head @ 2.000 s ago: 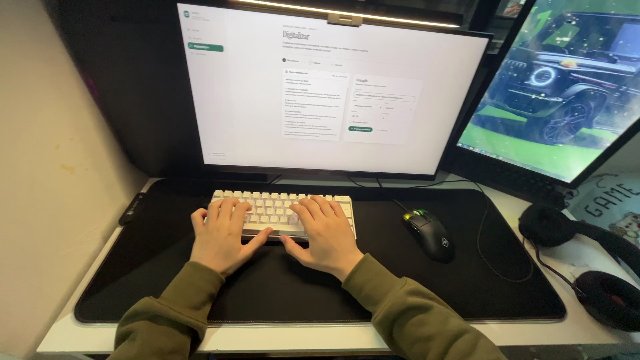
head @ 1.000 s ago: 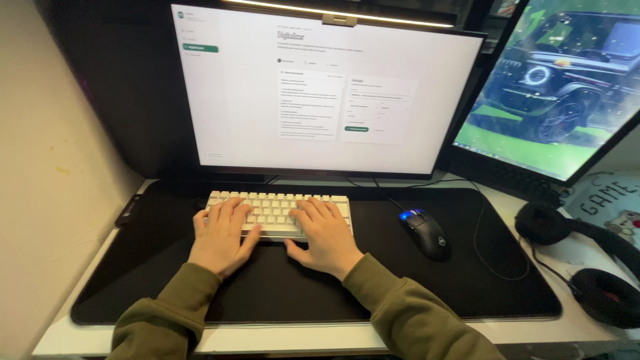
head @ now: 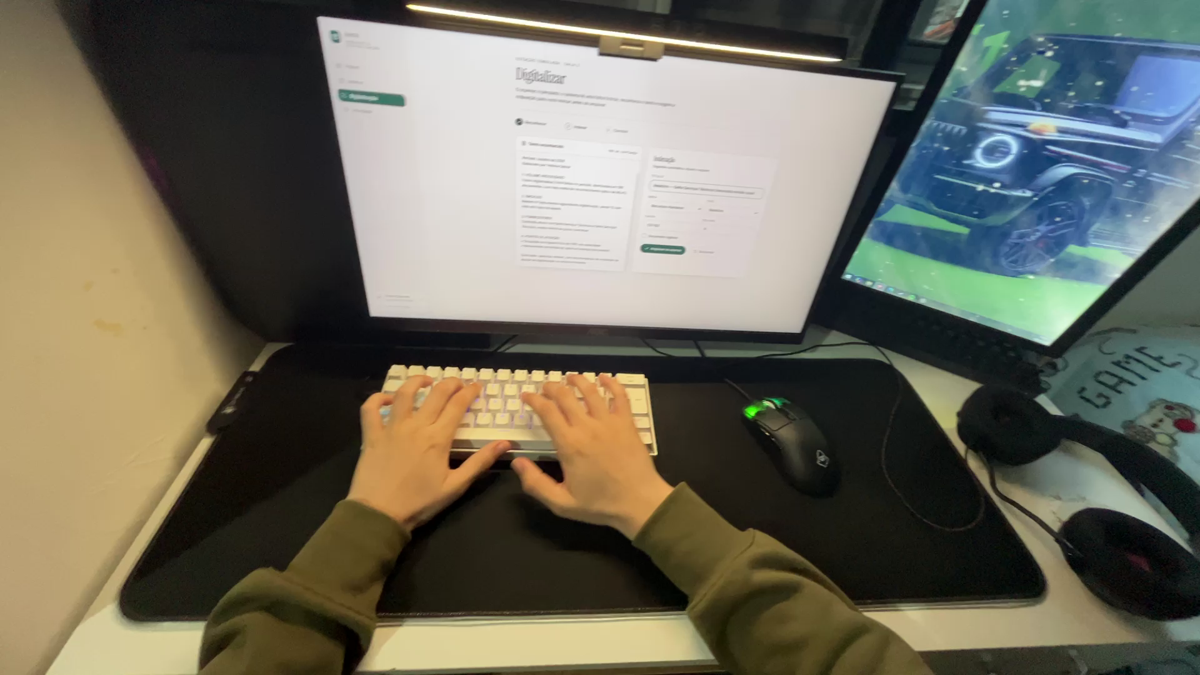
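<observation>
A white compact keyboard (head: 506, 405) lies on a large black desk mat (head: 525, 553). My left hand (head: 417, 455) rests over its left part, fingers spread on the keys and thumb near the front edge. Over the right part lies my right hand (head: 595, 450), fingers bent on the keys, its thumb just in front of the keyboard. Neither hand holds anything. Beyond the keyboard stands a monitor (head: 431, 216) showing a white page with text panels and green buttons. A black wired mouse (head: 792, 445) with a green-lit wheel sits to the right of my right hand.
Black headphones (head: 1116, 469) lie at the right on the white desk (head: 947, 633), beside a light-coloured item with writing (head: 1134, 384). A second monitor (head: 1041, 169) shows a vehicle. A lit light bar (head: 628, 45) tops the main monitor. The wall (head: 103, 309) bounds the left.
Both hands stay over the keyboard, with only small shifts of fingers and thumbs. The mouse's light has gone from blue one second ago to green.
</observation>
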